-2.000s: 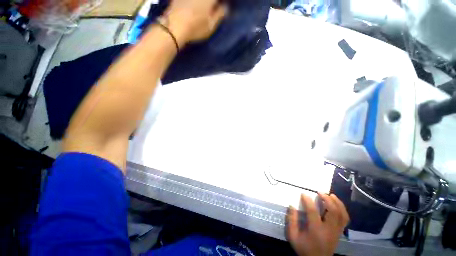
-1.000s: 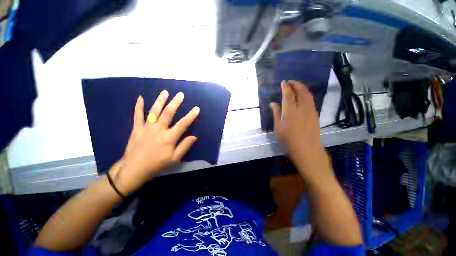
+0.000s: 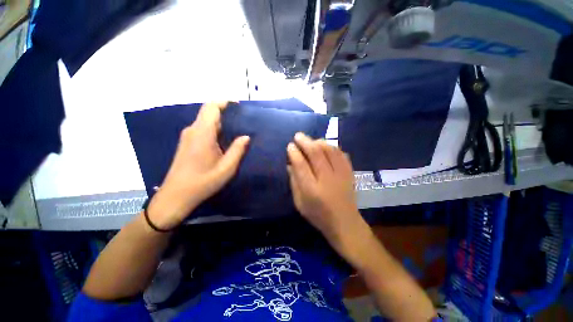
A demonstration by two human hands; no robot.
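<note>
Two dark navy panels (image 3: 267, 182) lie one on the other on the white table, in front of the sewing machine's needle area. My left hand (image 3: 204, 160) is on their left part, its fingertips at the upper panel's left edge. My right hand (image 3: 320, 173) is on the right part, fingers bent on the cloth near its right edge. The sewing machine (image 3: 484, 47) stands behind, with "JACK" lettering and a ridged pale knob (image 3: 412, 27). The needle is not clear in the glare.
A navy pile (image 3: 399, 116) lies right of the needle area. Black-handled shears (image 3: 479, 126) and a slim greenish tool (image 3: 509, 151) lie further right. Dark navy cloth piles (image 3: 28, 113) are at the left. A printed ruler (image 3: 100, 207) runs along the front edge. Blue crates (image 3: 484, 251) stand below.
A second panel now lies over the one under my left hand. My right hand has moved left from the right pile onto the panels. The view has shifted slightly.
</note>
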